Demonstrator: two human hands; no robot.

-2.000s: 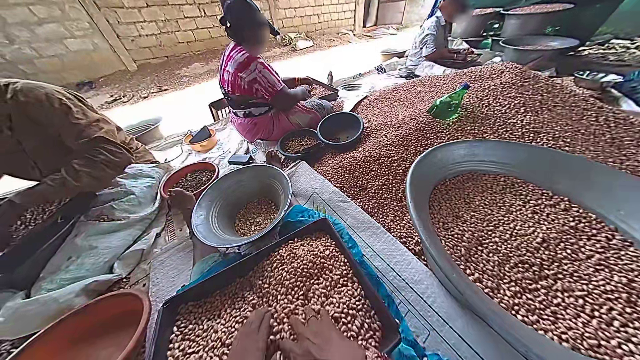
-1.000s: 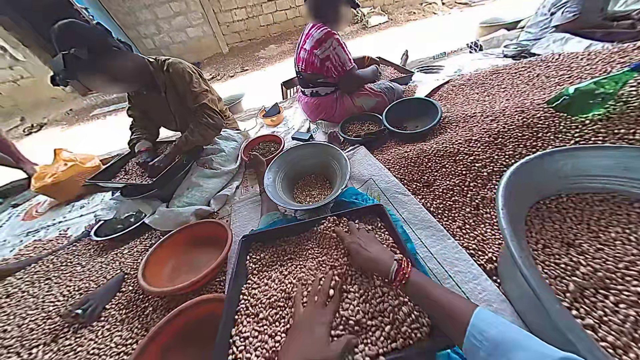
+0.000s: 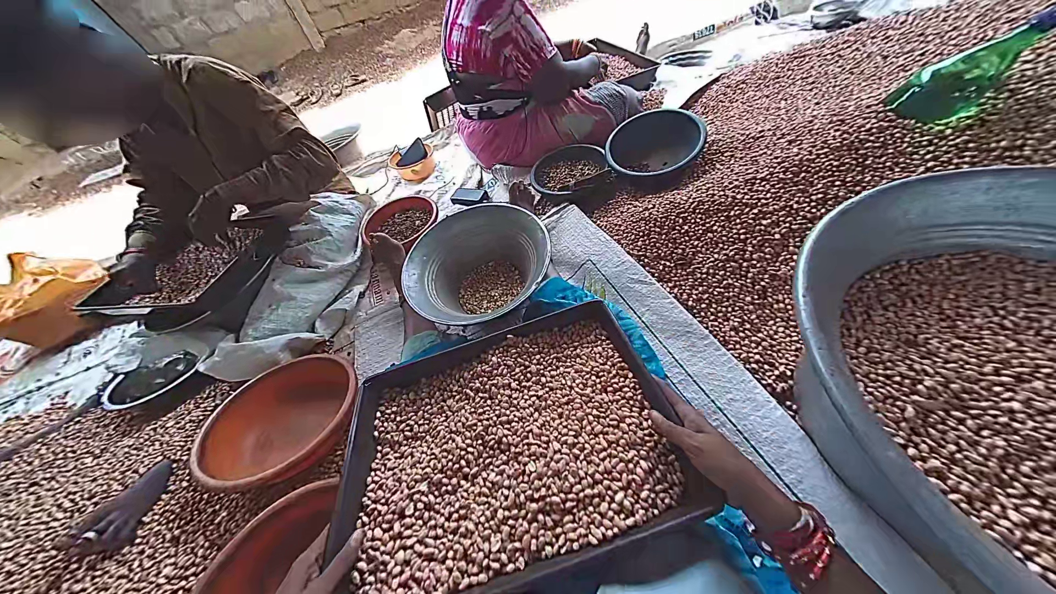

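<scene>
A black rectangular tray (image 3: 606, 540) full of light brown nuts or seeds (image 3: 511, 445) lies before me, on or over my lap. My right hand (image 3: 701, 441) grips its right rim, thumb on the edge. My left hand (image 3: 322, 565) holds the lower left rim, partly cut off by the frame's bottom. Just beyond the tray's far edge stands a metal basin (image 3: 421, 272) with some nuts in its bottom. Blue cloth (image 3: 648, 351) shows along the tray's far and right sides.
Orange bowls (image 3: 276, 421) are at my left, near a bare foot (image 3: 124, 507). A large metal tub (image 3: 825, 330) of nuts stands at right, beside a nut heap (image 3: 742, 190) with a green plastic bottle piece (image 3: 965, 82). Two people (image 3: 239, 140) work over trays beyond.
My hands, earlier spread on the nuts inside the tray, now grip its left and right rims. The nuts lie more evenly. The view has shifted left since the first frame.
</scene>
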